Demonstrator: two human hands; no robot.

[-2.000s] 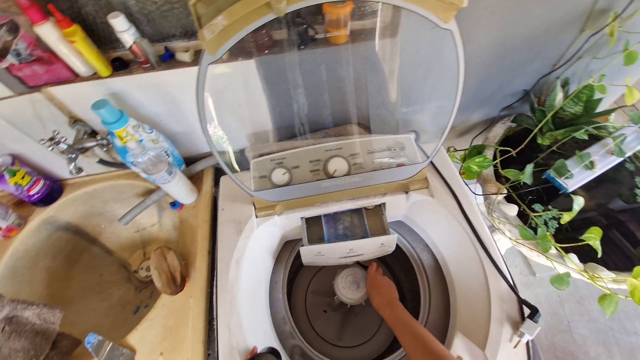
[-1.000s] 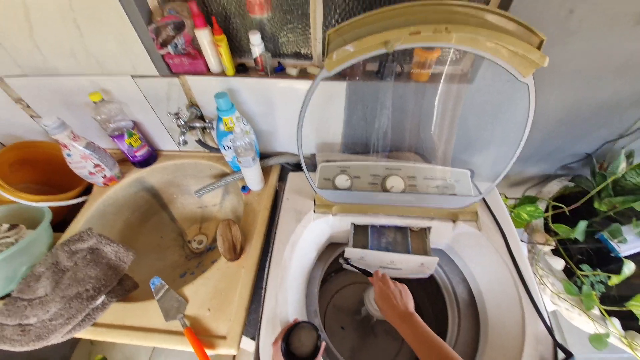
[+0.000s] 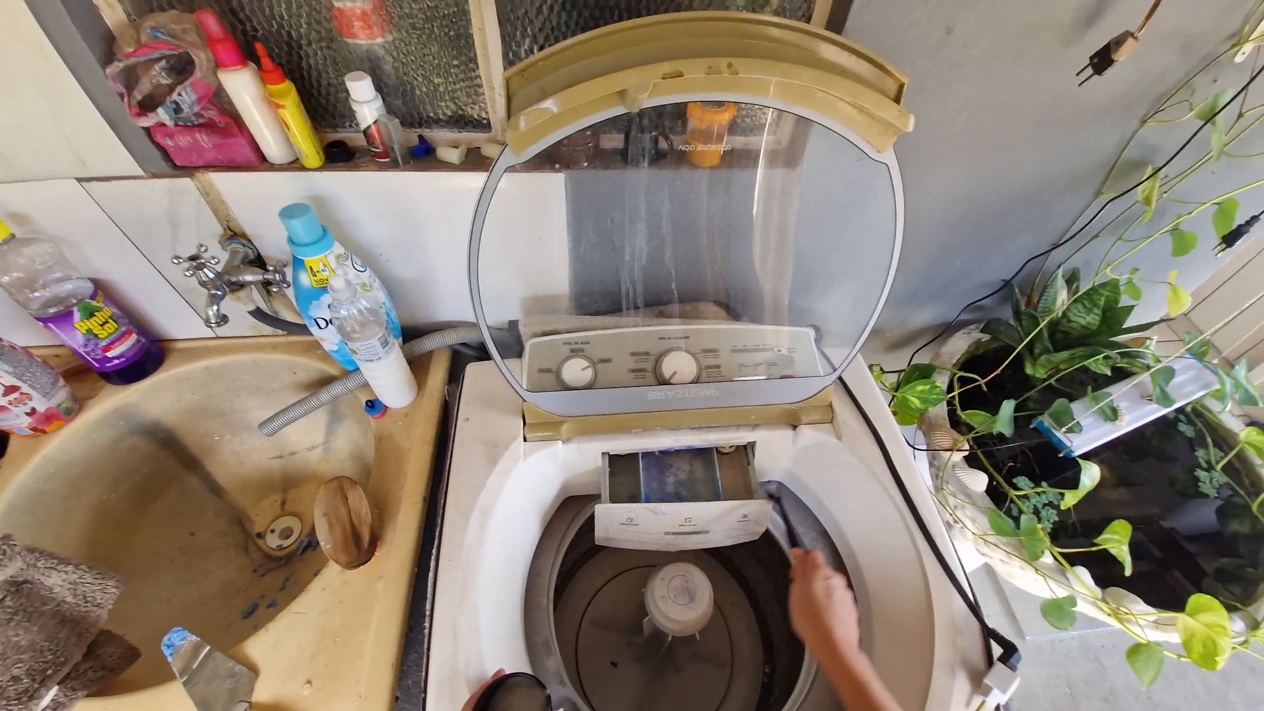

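A top-loading washing machine (image 3: 474,553) stands with its clear round lid (image 3: 691,247) raised. Its dispenser drawer (image 3: 681,523) is pulled out over the steel drum, where a white agitator cap (image 3: 679,598) shows. My right hand (image 3: 825,602) grips a thin dark brush-like tool (image 3: 790,513), whose far end is at the drum's rim, right of the drawer. At the bottom edge my left hand (image 3: 484,688) is partly in view, holding a small dark round container (image 3: 513,693) near the front of the opening.
Left is a tan sink (image 3: 188,434) with a wooden brush (image 3: 345,521), a scraper blade (image 3: 209,671), a grey towel (image 3: 49,622) and several bottles. A grey hose (image 3: 341,395) crosses its rim. A power cable (image 3: 918,523) runs beside potted plants (image 3: 1066,326) on the right.
My right hand with the tool has moved from the drawer's left part to the right side of the drum opening. The container in my left hand stays low at the front.
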